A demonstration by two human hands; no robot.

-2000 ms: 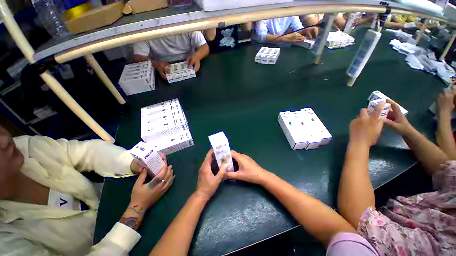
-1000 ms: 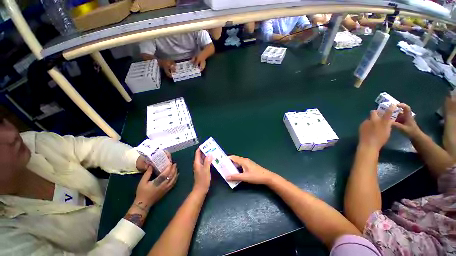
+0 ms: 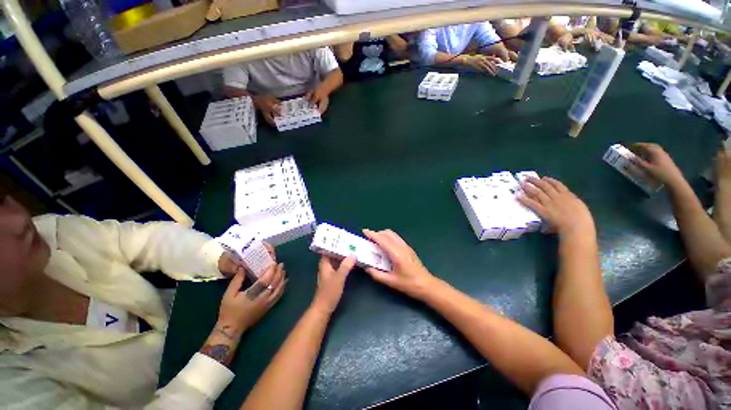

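Note:
A slim white carton (image 3: 349, 247) with small dark print and a teal-green mark is held in both my hands above the green table, lying nearly level across the view. My left hand (image 3: 330, 282) grips it from below near its left end, thumb on the near side. My right hand (image 3: 398, 261) holds its right end, fingers over the far edge. The carton's underside is hidden.
A stacked block of cartons (image 3: 272, 196) lies ahead left, a row of cartons (image 3: 490, 204) ahead right. Neighbours' hands work at both sides (image 3: 258, 276) (image 3: 561, 210). A shelf tube (image 3: 353, 46) crosses overhead. The dark green table (image 3: 385, 160) spreads between.
The carton in my hands has turned from upright, through a slant, to nearly level. The neighbour at right has placed one hand on the right end of the carton row.

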